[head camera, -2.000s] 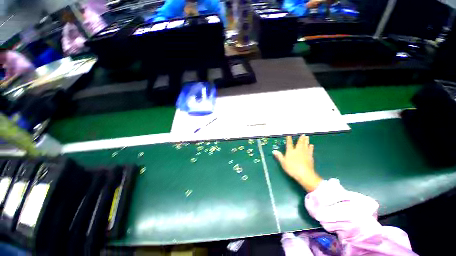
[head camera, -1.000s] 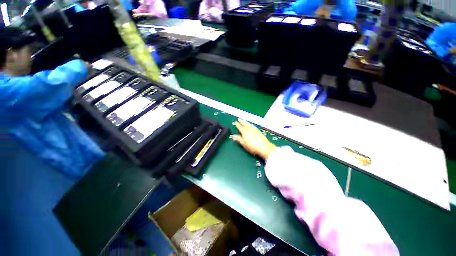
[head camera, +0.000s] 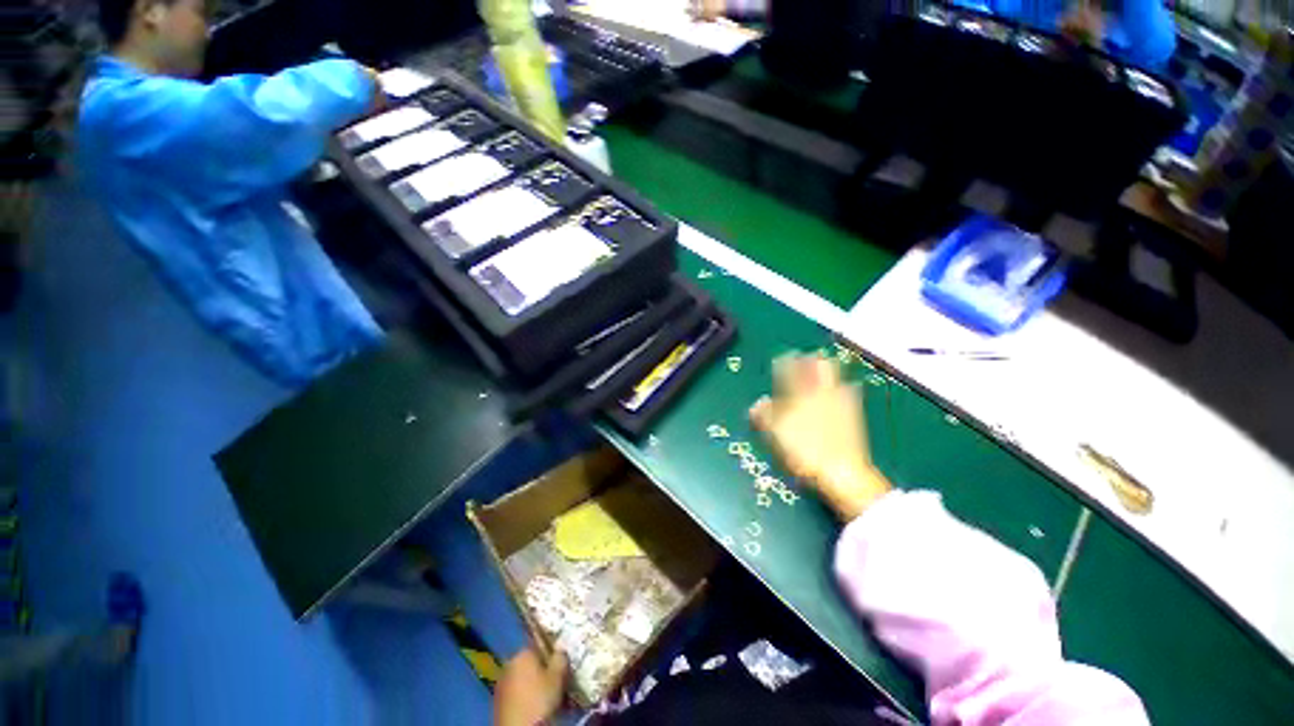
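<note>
Many tiny pale rings (head camera: 748, 458) lie scattered on the green mat (head camera: 681, 482), most of them just left of my right hand. My right hand (head camera: 813, 414), in a pink sleeve, is low over the mat among the rings. It is motion-blurred, and its finger positions are unclear. My left hand (head camera: 531, 689) is at the bottom edge, partly cut off, with its fingers on the near rim of an open cardboard box (head camera: 507, 570). The box is below the bench edge and holds scraps and yellow paper.
Stacked black foam trays (head camera: 586, 294) with phone housings stand at the mat's left end. A person in a blue smock (head camera: 227, 156) is beyond them. A blue bin (head camera: 993, 277), a slim dark stick (head camera: 958, 353) and a small tan object (head camera: 1115, 479) lie on the white sheet (head camera: 1220, 528).
The view has turned left and down. My right hand first moved left across the mat and now is nearer the bench edge, with rings gathered beside it. My left hand has appeared at the box.
</note>
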